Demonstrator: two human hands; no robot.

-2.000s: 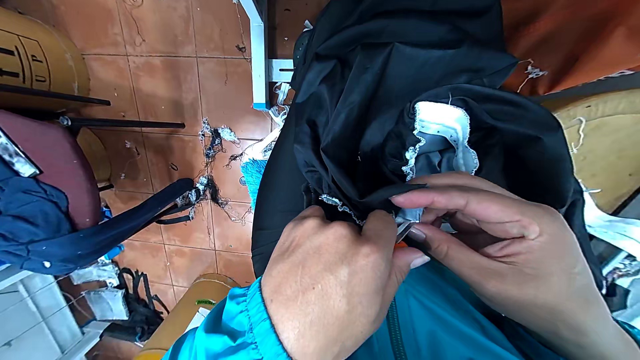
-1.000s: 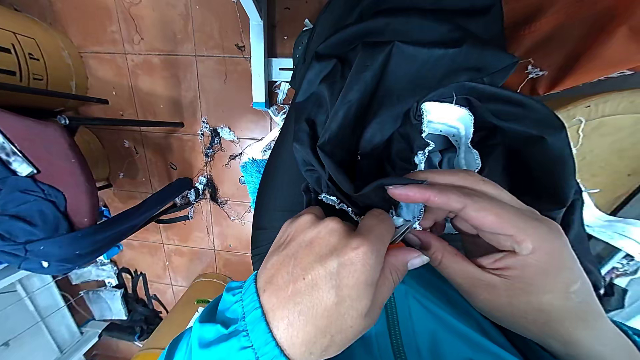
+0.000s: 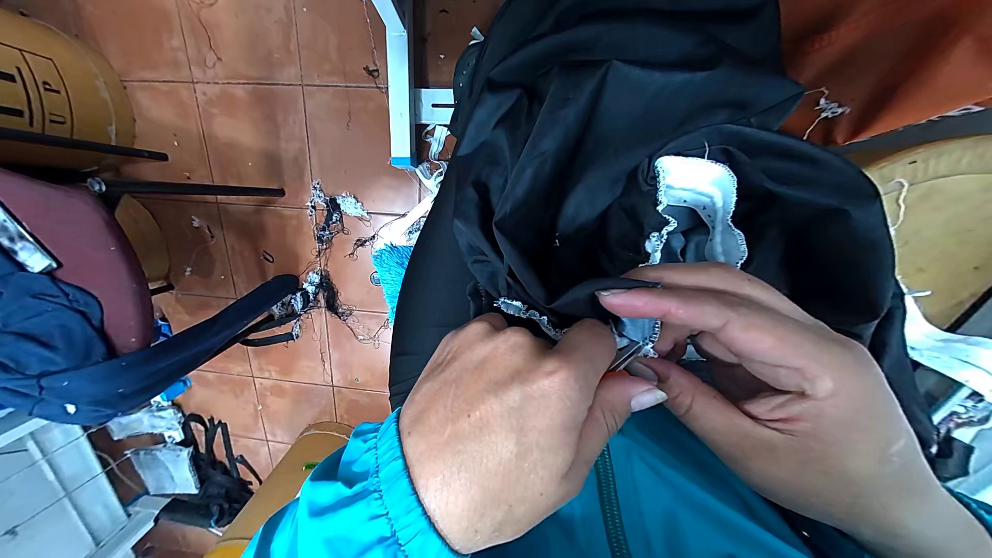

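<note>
A black garment [image 3: 566, 155] lies bunched over the lap, with a white overlocked band [image 3: 697, 182] folded out of it. Lower down, more white stitching [image 3: 527, 314] edges a seam. My left hand [image 3: 504, 418], in a teal cuff, pinches a small tool with a thin metal tip [image 3: 628, 354] and an orange part; the tool's full shape is hidden. At this tip, my right hand [image 3: 775, 380] grips the cloth between thumb and fingers, close to a small grey piece with a white stitched edge. The fingertips of both hands nearly meet.
Thread scraps [image 3: 329, 217] lie on the tiled floor [image 3: 252, 132]. A white metal frame leg [image 3: 401, 93] stands beyond the garment. Dark blue cloth [image 3: 54, 341] hangs over a maroon seat [image 3: 77, 248] at left. Orange fabric [image 3: 891, 62] is at upper right.
</note>
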